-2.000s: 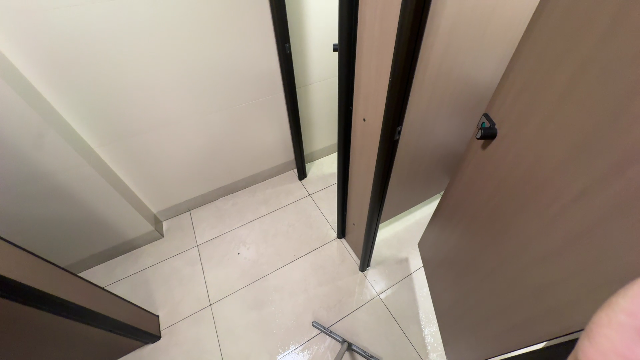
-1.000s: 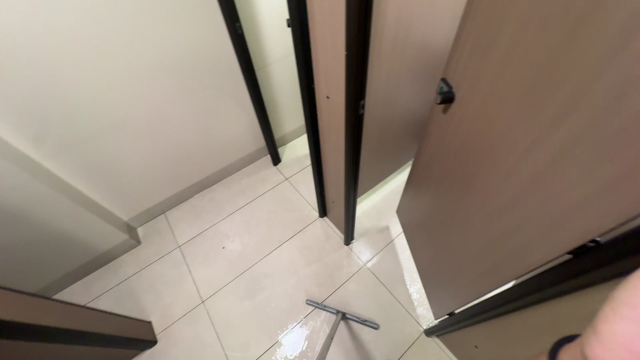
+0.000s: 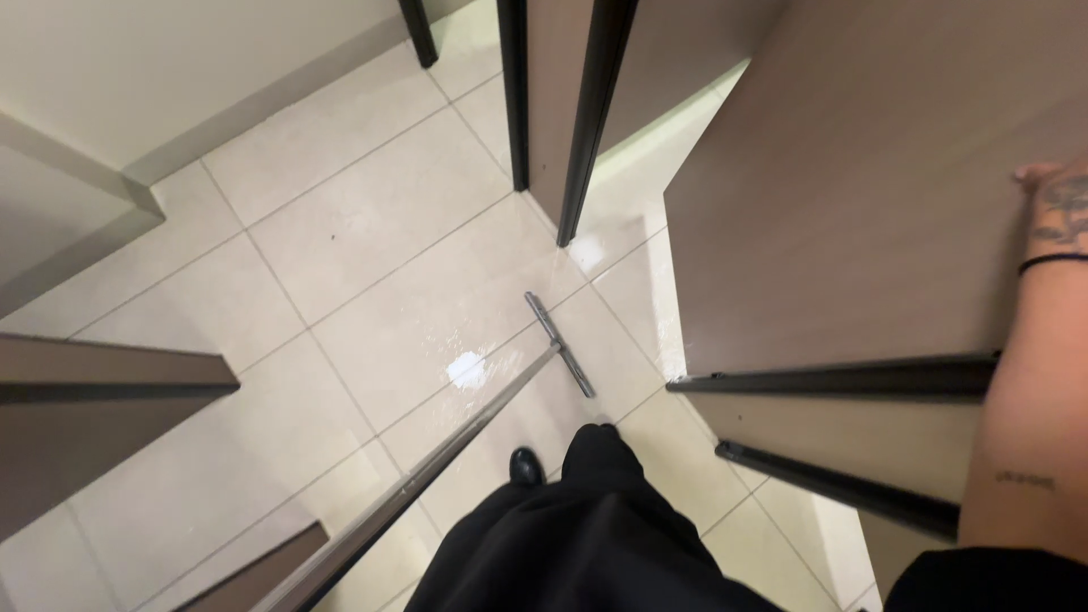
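A floor squeegee (image 3: 559, 344) with a long metal handle rests its blade on wet beige floor tiles (image 3: 399, 246), just ahead of my black shoes. Its handle runs down to the lower left and out of the frame; my left hand is not in view. At the right edge, my right hand (image 3: 1054, 200) is against the brown stall door (image 3: 850, 212), with a dark band at the wrist. Only part of that hand shows, and its fingers are mostly hidden, so its grip cannot be made out.
Black-edged partition posts (image 3: 586, 127) stand ahead. More partition panels (image 3: 119, 374) jut in from the left and the lower left (image 3: 255, 569). A light wall with a grey skirting (image 3: 272, 102) runs along the upper left. Another black-edged post (image 3: 833, 489) stands at the lower right.
The view has tilted down, so my legs and shoes now show. The squeegee blade has turned relative to the tile lines. More of my right arm has come into view beside the door.
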